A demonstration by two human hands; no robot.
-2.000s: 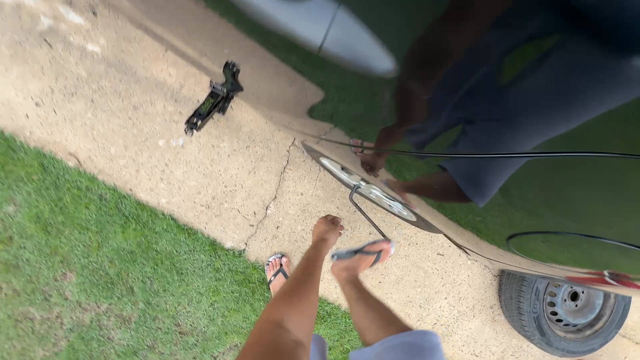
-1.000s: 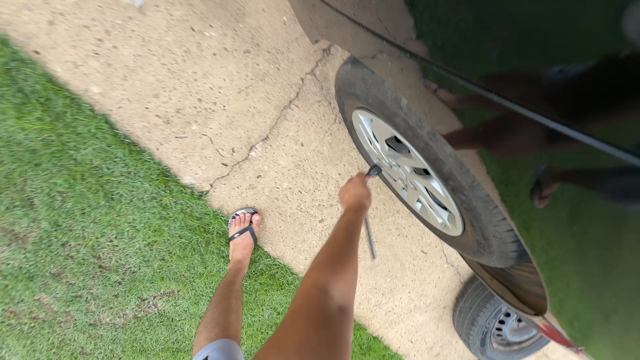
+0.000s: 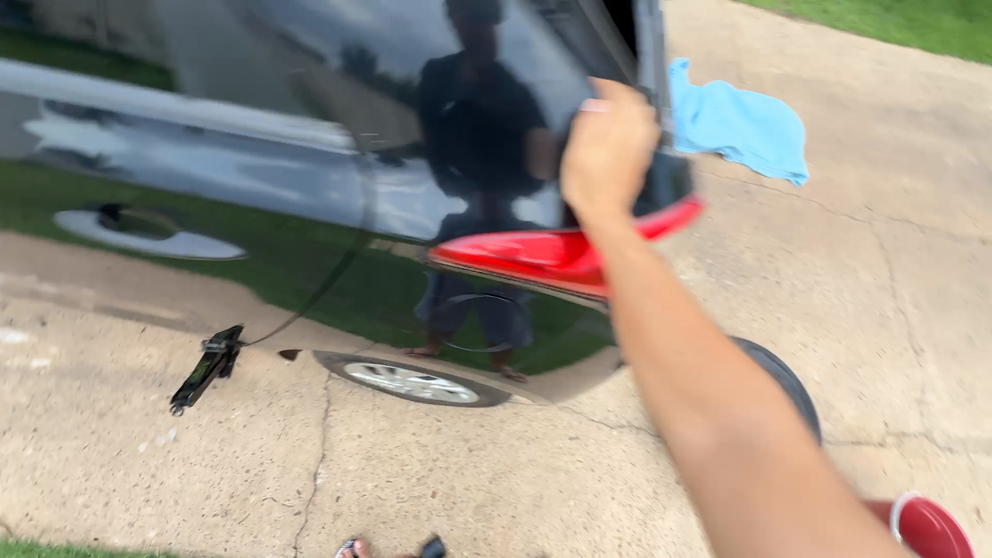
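My right hand [image 3: 608, 155] reaches up from the lower right to the rear edge of a dark, glossy car [image 3: 294, 194], just above its red tail light [image 3: 535, 256]. Its fingers are curled and blurred, so whether they grip the edge cannot be told. My left hand is not in view. Below the car body, a wheel with a silver rim [image 3: 411, 384] shows. A black car jack [image 3: 208, 370] stands on the concrete to its left. At the bottom edge, part of a foot in a flip-flop [image 3: 353, 549] and a small dark object [image 3: 434, 547] appear; the object is unclear.
A light blue cloth [image 3: 736, 124] lies on the concrete behind the car. Part of a dark round tire [image 3: 783, 387] shows beyond my forearm. A red bucket [image 3: 934, 527] is at the lower right. Cracked concrete [image 3: 504, 473] runs beside the car, with grass at two corners.
The view has swung to the car's rear. A hand was on the wrench at the wheel about one second ago; now my right hand is up at the car's rear edge, and no wrench is recognizable.
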